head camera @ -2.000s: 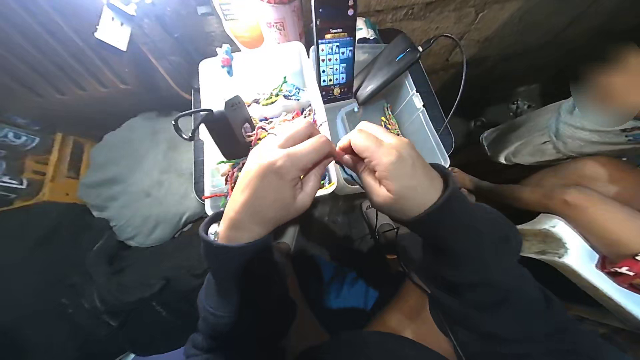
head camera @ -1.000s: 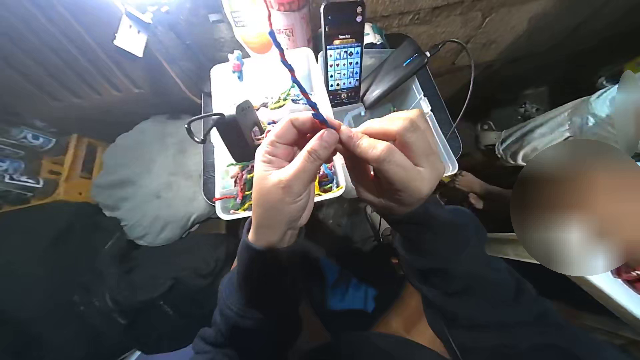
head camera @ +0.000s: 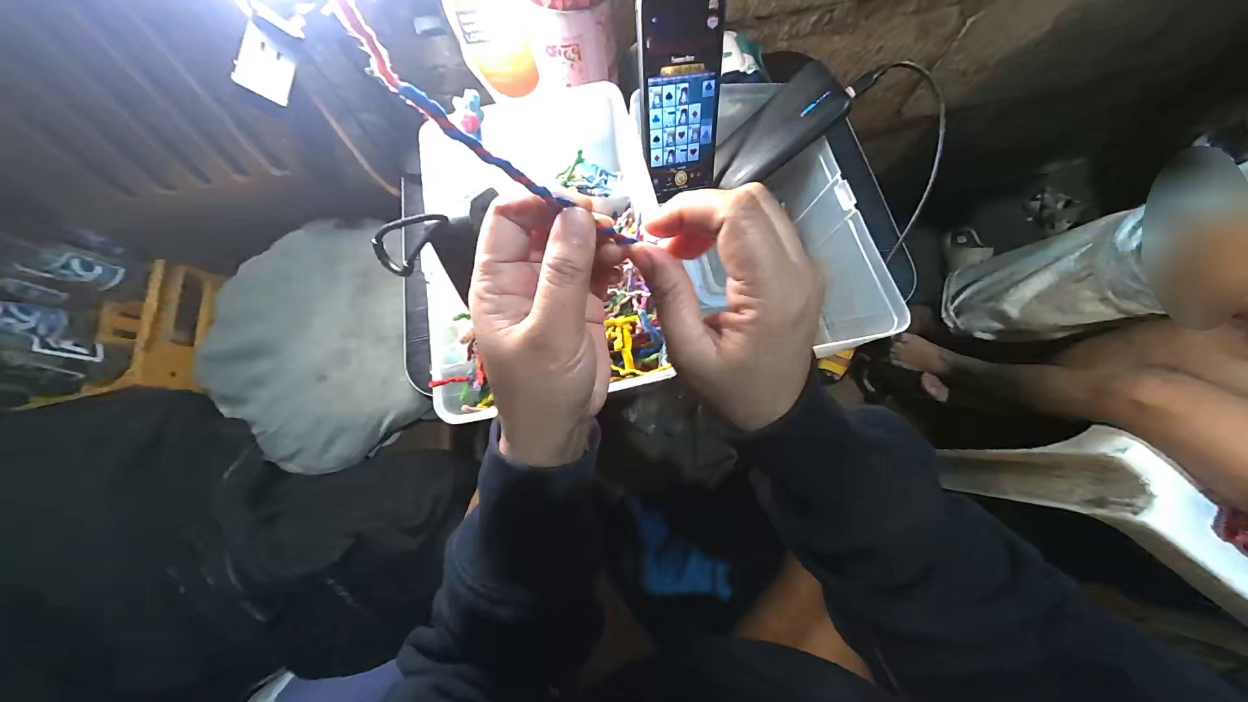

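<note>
A twisted cord of blue and red strands (head camera: 478, 146) runs from the bright upper left down to my fingers. My left hand (head camera: 551, 312) pinches it between thumb and fingertips, palm toward me. Close to its right, the thumb and index finger of my right hand (head camera: 741, 292) are at the cord's lower end; whether they grip it is hard to tell. Beneath both hands stands a white plastic container (head camera: 453, 408) with many coloured bits of cord, among them a yellow piece (head camera: 624, 341). My left hand hides part of it.
Behind my hands a phone (head camera: 681, 117) stands upright beside a black power bank (head camera: 790, 122) with a cable. A clear plastic box (head camera: 858, 283) is at the right. Back left are a bottle with orange contents (head camera: 502, 54) and a pink can (head camera: 573, 49). Another person's legs (head camera: 1102, 390) are at far right.
Two seconds ago my hands were close together over the containers with no long cord visible above them. The cord now stretches to the upper left, and my right hand's fingers have spread.
</note>
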